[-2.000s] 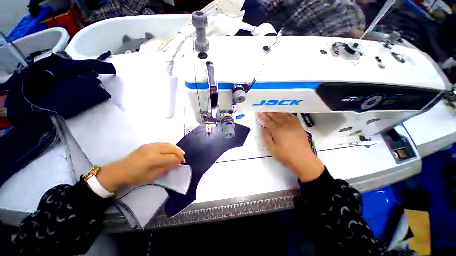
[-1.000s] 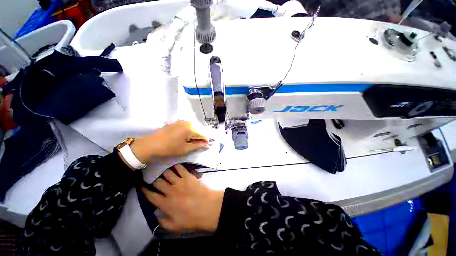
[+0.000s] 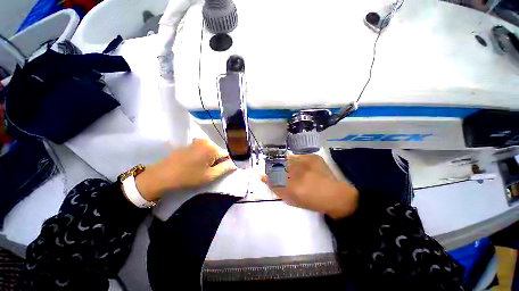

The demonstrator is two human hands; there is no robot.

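Note:
A light grey cut piece (image 3: pixel 196 193) lies with its tip at the presser foot, over a navy piece (image 3: pixel 185 241) that curves down over the table's front edge. My left hand (image 3: pixel 188 166) holds the grey piece left of the needle, its fingertips pinched on the edge. My right hand (image 3: pixel 312 185) is just right of the needle, fingers bent behind the small grey block (image 3: pixel 277 171); whether it holds cloth is hidden. The white sewing machine head (image 3: pixel 318 62) is above, with its shiny upright guard (image 3: pixel 234 113).
A navy bundle (image 3: pixel 62 94) and pale pieces lie at the left. Navy pieces (image 3: pixel 373 173) lie under the machine arm, right of my right hand. A ruled tape (image 3: pixel 273 269) runs along the table's front edge. White bins (image 3: pixel 116 23) stand behind.
My right hand has moved from the front edge to the right of the needle. The grey and navy pieces now reach the presser foot. The view has moved closer to the machine head.

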